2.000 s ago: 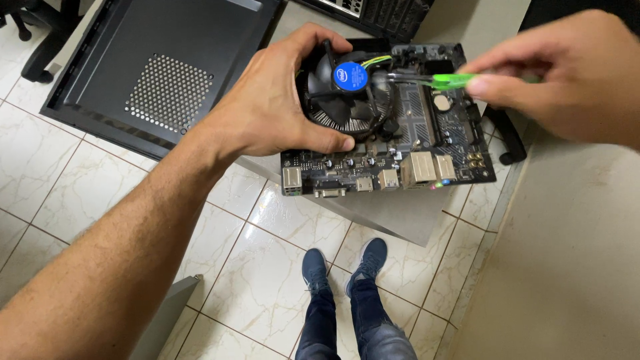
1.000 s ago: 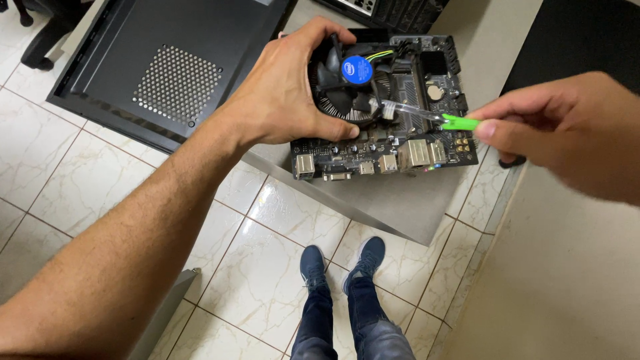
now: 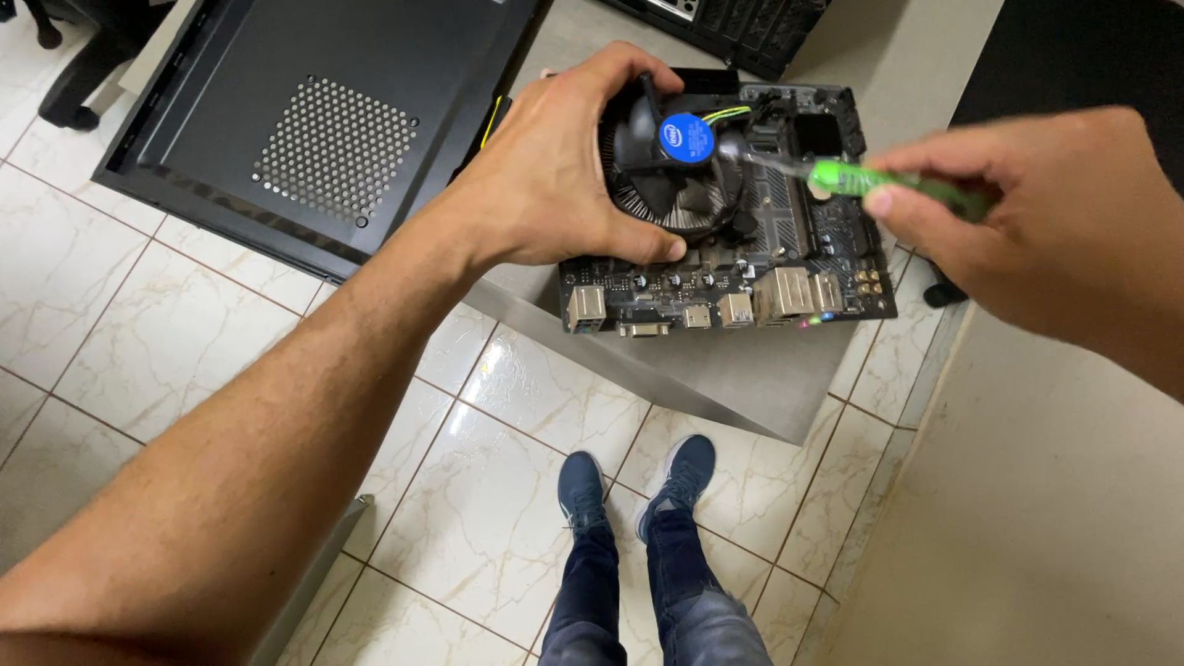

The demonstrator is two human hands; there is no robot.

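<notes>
My left hand [image 3: 573, 166] grips the round CPU cooler [image 3: 684, 199], a black fan over metal fins with a blue Intel hub sticker. The thumb lies on its lower edge and the fingers wrap over the top. The cooler sits on a black motherboard [image 3: 768, 213], whose metal ports line the edge toward my body. Between thumb and fingers, my right hand [image 3: 980, 203] holds a brush with a green handle [image 3: 842, 178]. The brush's blurred light tip is at the cooler's right side, beside the hub and the yellow-green fan wires [image 3: 726, 114].
Under the motherboard is a grey table [image 3: 740, 370], its corner pointing toward my feet. A black computer case panel [image 3: 444, 102] with a perforated patch lies at the left. A black computer case [image 3: 749, 32] stands behind. A pale surface fills the lower right.
The green-handled brush has moved from the cooler's lower right side up to beside the hub since one second ago. My left hand keeps its hold on the cooler.
</notes>
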